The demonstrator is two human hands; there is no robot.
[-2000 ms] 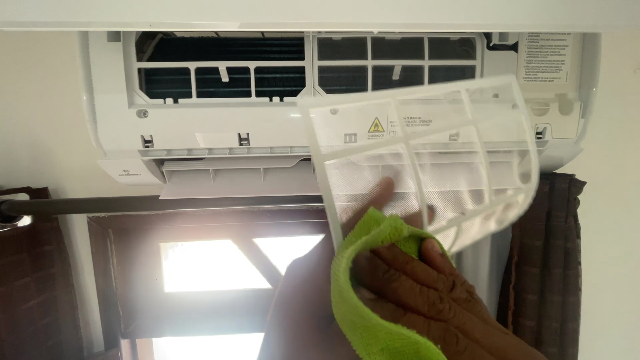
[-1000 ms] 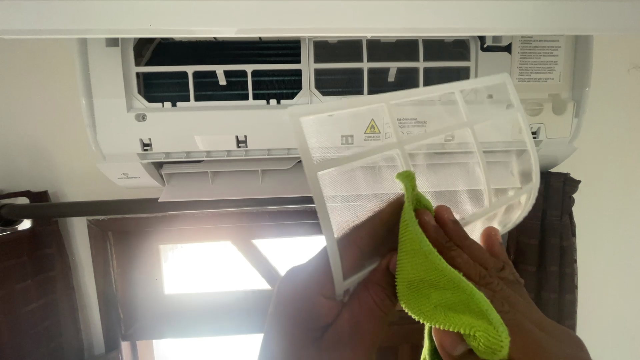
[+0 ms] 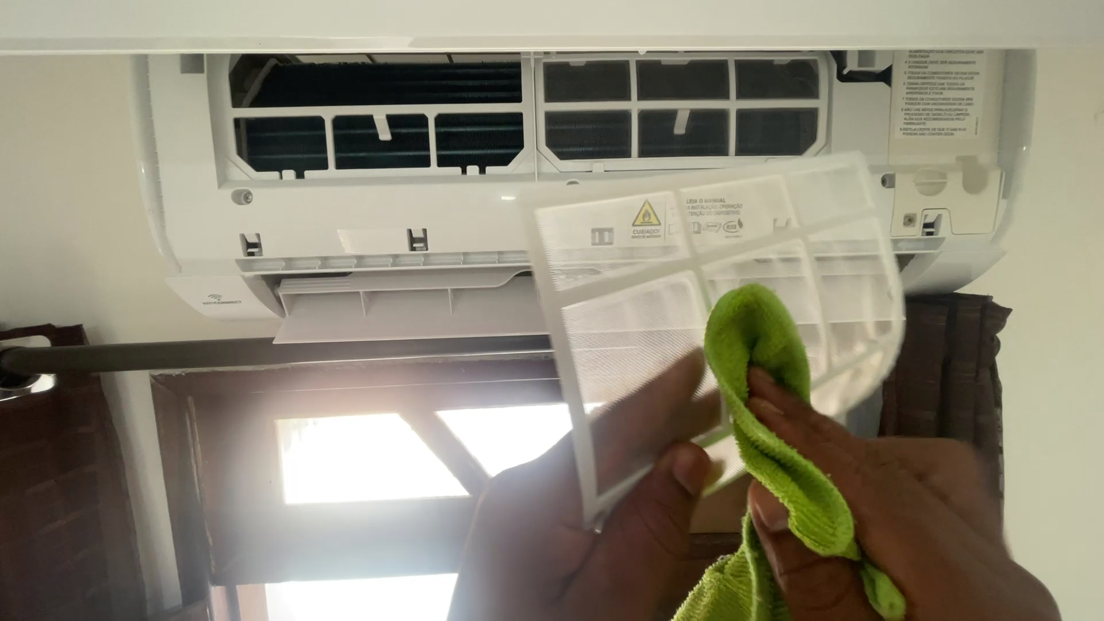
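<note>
My left hand point(image 3: 578, 535) grips the lower left corner of a white air conditioner filter point(image 3: 634, 349), its thumb in front and its fingers behind the see-through mesh. The filter is tilted, in front of the right part of the open air conditioner unit point(image 3: 302, 207). In my right hand point(image 3: 897, 509) is a bunched green microfiber cloth point(image 3: 759, 345), pinched between thumb and fingers and lying over the lower middle of the filter. Whether the cloth touches the mesh all along cannot be told.
The unit's raised front panel point(image 3: 535, 24) crosses the top. Its left opening shows dark fins; a filter point(image 3: 681, 103) sits in the right one. Below are the air flap point(image 3: 414, 315), a curtain rod point(image 3: 259, 354), dark curtains point(image 3: 60, 483) and a bright window point(image 3: 362, 461).
The green cloth has shifted and folded in my right hand over the filter, its top edge now a rounded loop instead of the pointed tip of a second ago. My left hand keeps hold of the filter.
</note>
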